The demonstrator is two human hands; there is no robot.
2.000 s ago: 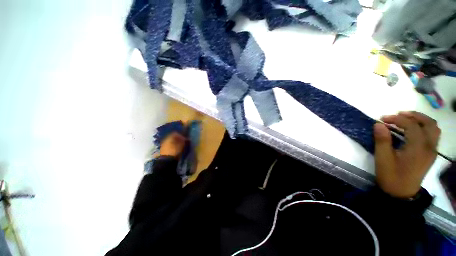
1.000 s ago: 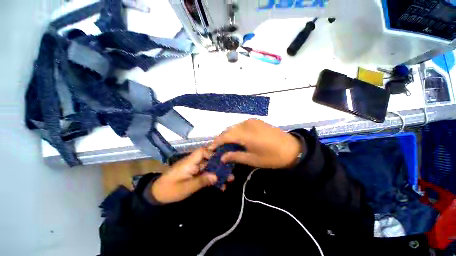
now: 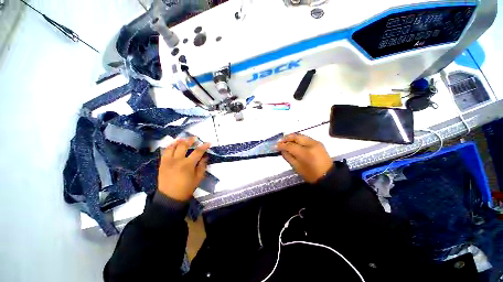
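Note:
A denim strip, dark speckled blue with a pale grey-blue side, stretches between my hands over the white table, in front of the needle area. My left hand holds its left part near the strip pile. My right hand pinches its right end between thumb and fingers. The strip pile, a tangle of blue and grey strips, lies at the left of the table. The white sewing machine with JACK lettering stands behind the strip. The small denim piece cannot be made out now.
A screwdriver and red-handled snips lie on the machine bed. A black phone, yellow item and keys lie at right. A blue crate of denim is below right. A ruler-marked edge runs along the table front.
My hands have moved from the small dark piece at my chest up onto the table, apart, and taken hold of the long strip. The view shows more of the machine.

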